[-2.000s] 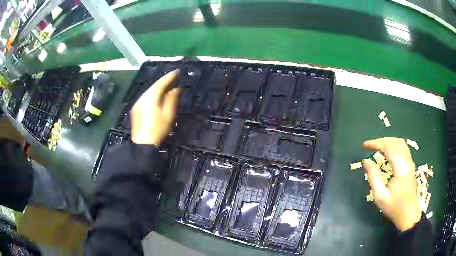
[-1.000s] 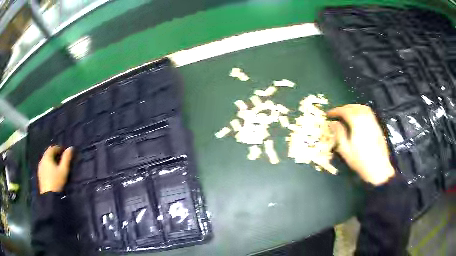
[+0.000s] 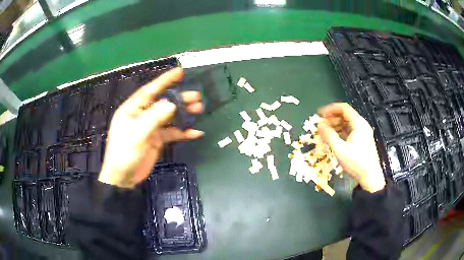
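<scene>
My left hand (image 3: 145, 124) is raised over the right part of the left black tray (image 3: 35, 147), blurred, with its fingers around a dark piece, likely a black housing (image 3: 185, 109). The piece's outline is hard to make out against the tray and bench. My right hand (image 3: 351, 142) is at the right edge of the pile of small pale and amber pieces (image 3: 311, 157), thumb and forefinger curled close together. Whether a piece is between the fingertips cannot be told. A looser group of white pieces (image 3: 259, 132) lies left of that pile.
Stacked glossy black trays (image 3: 407, 101) stand at the right, beyond my right hand. A pale strip (image 3: 254, 52) edges the dark green bench (image 3: 239, 213) at the back, with a brighter green surface (image 3: 224, 30) behind it. The left tray's pocket (image 3: 174, 210) shines near the front.
My left hand has moved right and up from the left side of the tray and now holds a dark piece. My right hand stays by the pile, its fingers slightly shifted.
</scene>
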